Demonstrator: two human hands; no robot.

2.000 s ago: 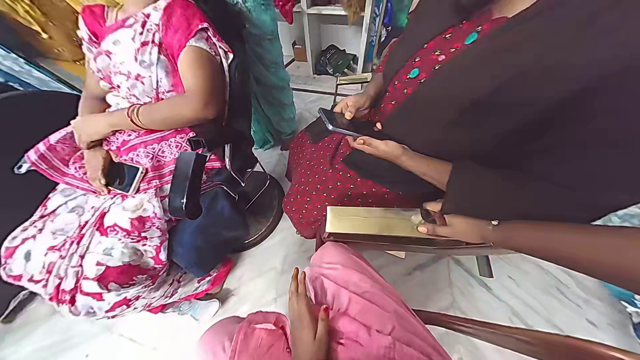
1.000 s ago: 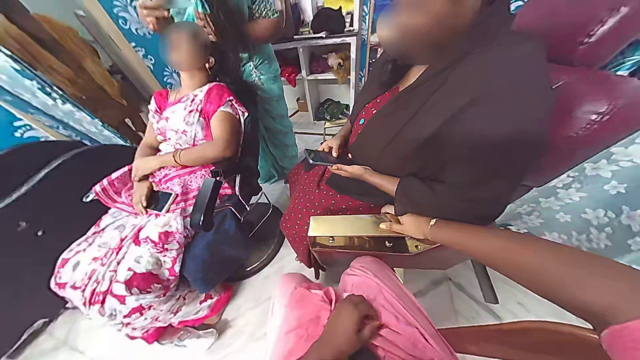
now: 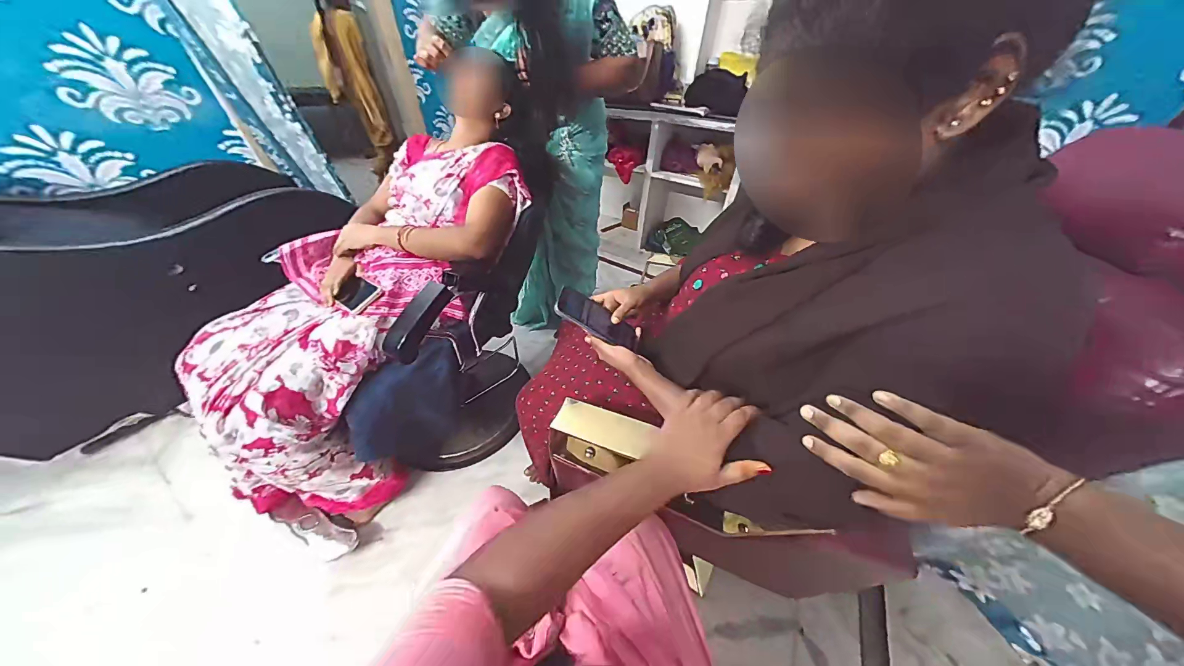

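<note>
My left hand (image 3: 708,439) reaches out over a gold-coloured box (image 3: 601,430) on the armrest of a maroon chair, its fingers spread near the sleeve of a seated person in a dark brown shawl (image 3: 879,342). To its right, my right hand (image 3: 911,462) is spread flat at that person's shawl, with a ring and a thin bracelet on it. Neither hand holds anything; whether they touch the cloth I cannot tell. The seated person holds a smartphone (image 3: 597,317) in both hands.
Another person in a pink and white floral sari (image 3: 287,361) reclines in a black salon chair (image 3: 412,324). Behind stands a person in teal (image 3: 573,185). White shelves (image 3: 661,176) stand at the back, a black curved couch (image 3: 83,314) at the left.
My left hand has risen from my lap to the person's sleeve. My right hand has let go of the gold box and moved up to the shawl. The view has shifted.
</note>
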